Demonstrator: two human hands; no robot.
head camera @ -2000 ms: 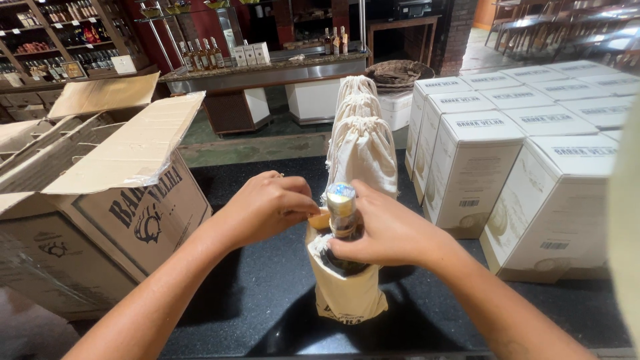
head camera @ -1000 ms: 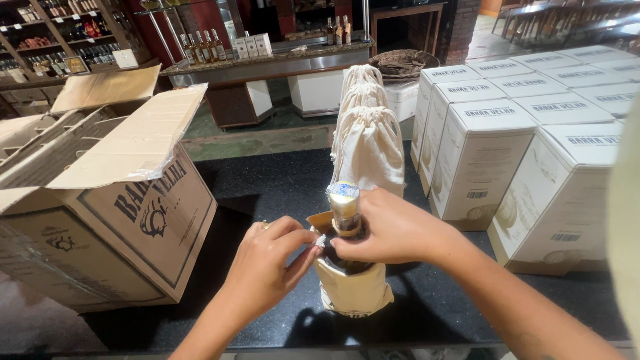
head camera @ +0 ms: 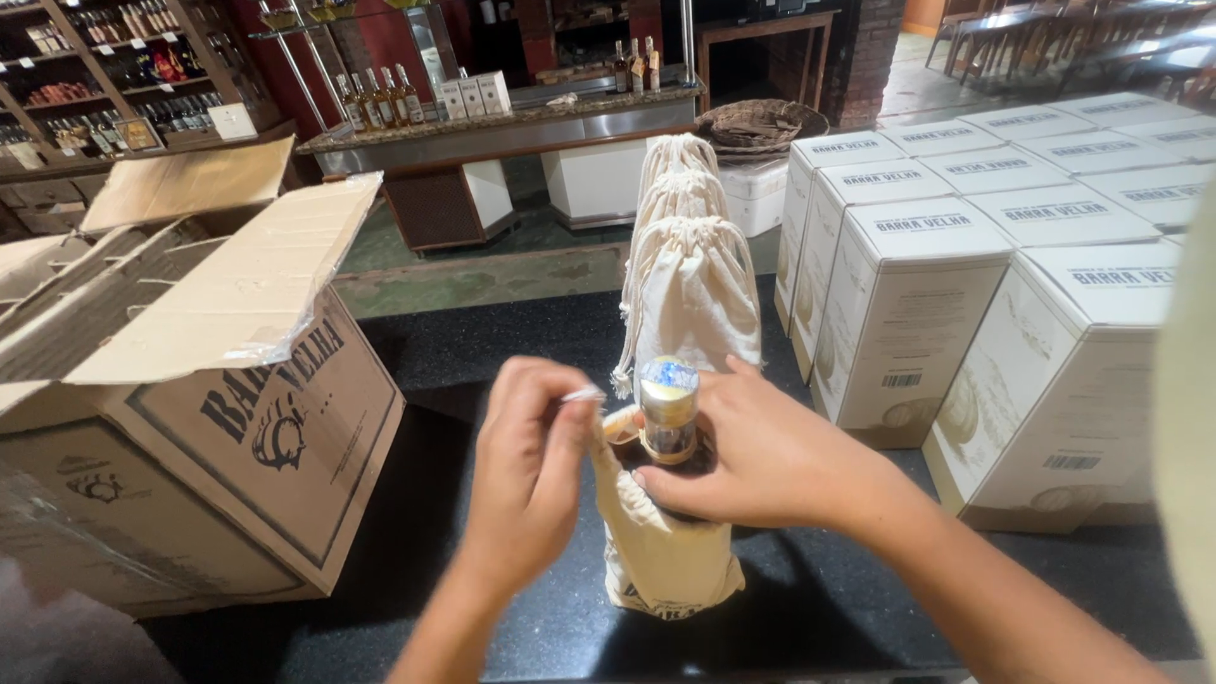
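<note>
A dark glass bottle (head camera: 671, 418) with a gold and blue sealed top stands upright in a cream cotton drawstring bag (head camera: 665, 560) on the black stone counter. My right hand (head camera: 750, 446) is around the bottle's neck and the bag's opening. Pinched between the thumb and finger of my left hand (head camera: 537, 446) is the whitish end of the bag's edge or cord, lifted left of the neck. An orange-edged tag (head camera: 622, 425) shows beside the neck. Right behind stand several closed drawstring bags (head camera: 698, 285) in a row.
An open cardboard carton (head camera: 256, 427) with dividers is at the left. Several white bottle boxes (head camera: 926, 313) stand in rows at the right. Beyond the black counter (head camera: 475, 342) are a display counter (head camera: 513, 123) with bottles, a woven basket (head camera: 760, 128) and bottle shelves (head camera: 104, 66).
My left hand has risen from the bag's mouth, drawing the pinched edge or cord up and left. My right hand stays at the bottle's neck.
</note>
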